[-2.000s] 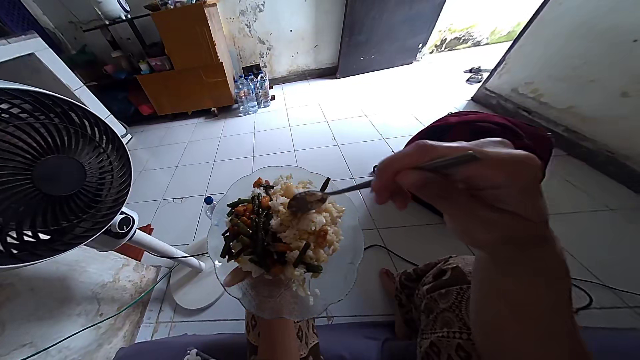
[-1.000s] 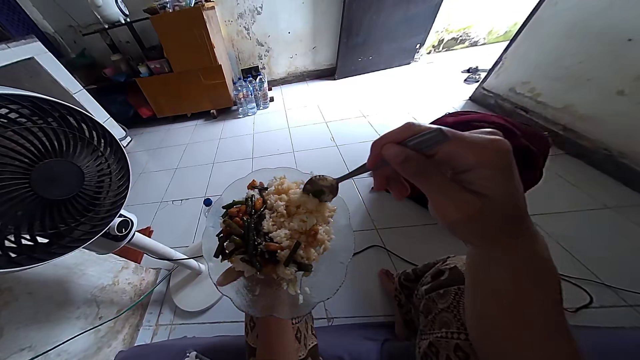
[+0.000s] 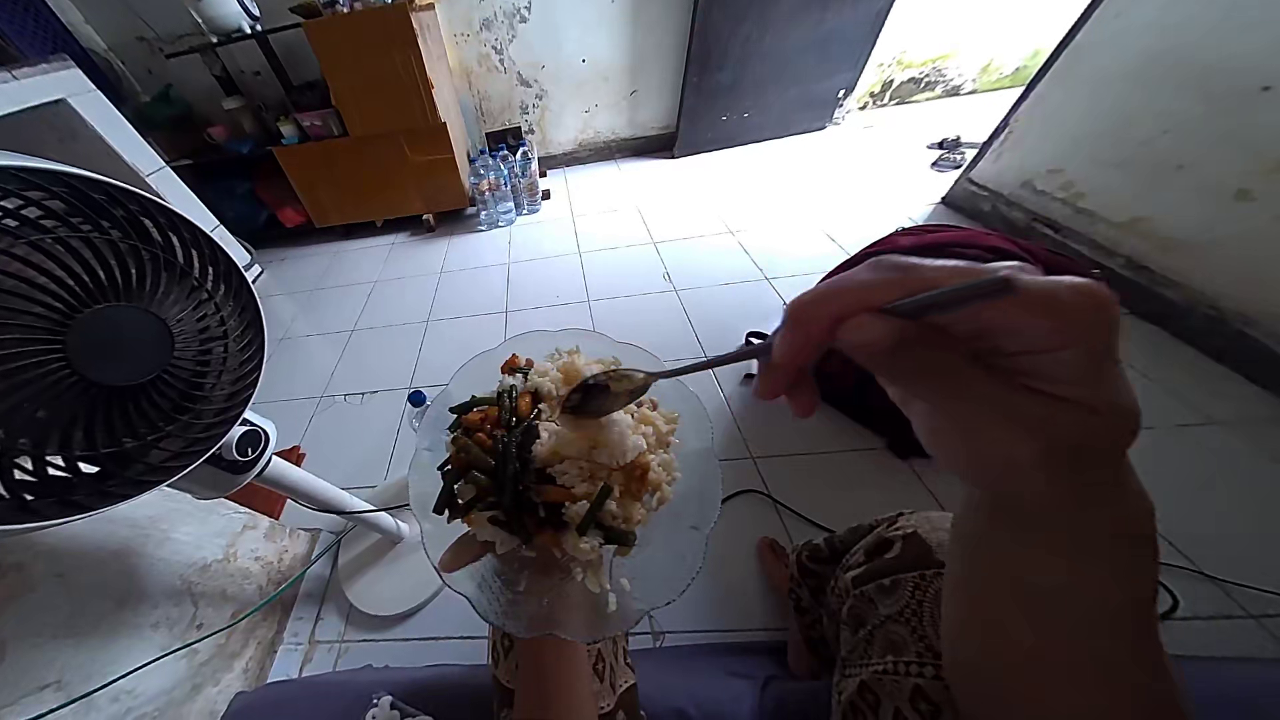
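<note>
My right hand [image 3: 960,350] grips a metal spoon [image 3: 610,390] by its handle, at the right of the view. The spoon's bowl is over the white rice [image 3: 630,460], on the upper part of the food. A scalloped clear glass plate [image 3: 690,520] carries the rice, with cut green beans and orange pieces [image 3: 510,440] on its left side. From below, my left hand [image 3: 550,590] supports the plate; it shows through the glass, and a fingertip shows at the lower left.
A white floor fan [image 3: 120,345] stands close at the left, its cable near the plate. A dark red bag [image 3: 870,400] lies on the tiles behind my right hand. Water bottles [image 3: 505,185] stand by a wooden cabinet [image 3: 370,170]. Sandals [image 3: 950,155] lie near the doorway.
The spoon has moved from the right part of the rice toward the upper middle, its bowl now nearer the vegetables than one second ago. My left hand still holds the plate.
</note>
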